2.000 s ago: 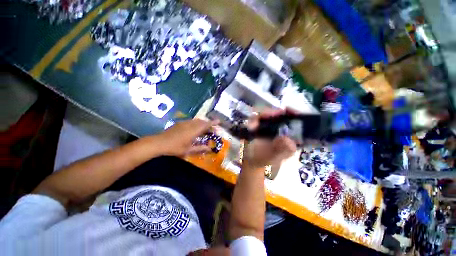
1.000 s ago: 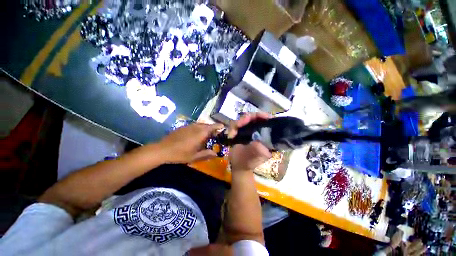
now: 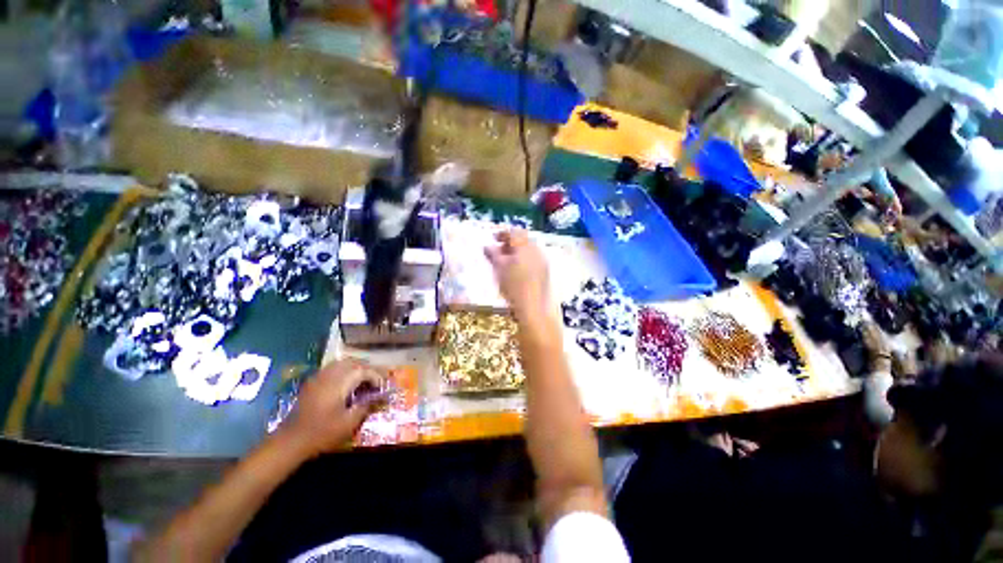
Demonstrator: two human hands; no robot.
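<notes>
My left hand (image 3: 330, 403) is low at centre-left, its fingers around a small dark ring-shaped workpiece (image 3: 366, 392), over the orange pad (image 3: 398, 414). My right hand (image 3: 517, 266) is stretched out over the white sheet, beyond the shallow tray of gold-coloured parts (image 3: 482, 350). Its fingers are bent downwards; whether they hold something small cannot be told. The black electric screwdriver (image 3: 383, 247) hangs upright, blurred, in front of the grey-white screw feeder (image 3: 422, 271), with neither hand on it.
A heap of silver and white plates (image 3: 209, 350) lies on the green bench top at left. Black-and-silver (image 3: 599, 319), red (image 3: 661, 344) and copper-coloured parts (image 3: 727, 342) lie right of the tray. A blue bin (image 3: 649, 247) stands behind them. A person (image 3: 935, 440) is at right.
My right hand has let go of the screwdriver and moved out past the gold parts. The screwdriver now hangs by the feeder. My left hand keeps the workpiece. The view has turned and levelled.
</notes>
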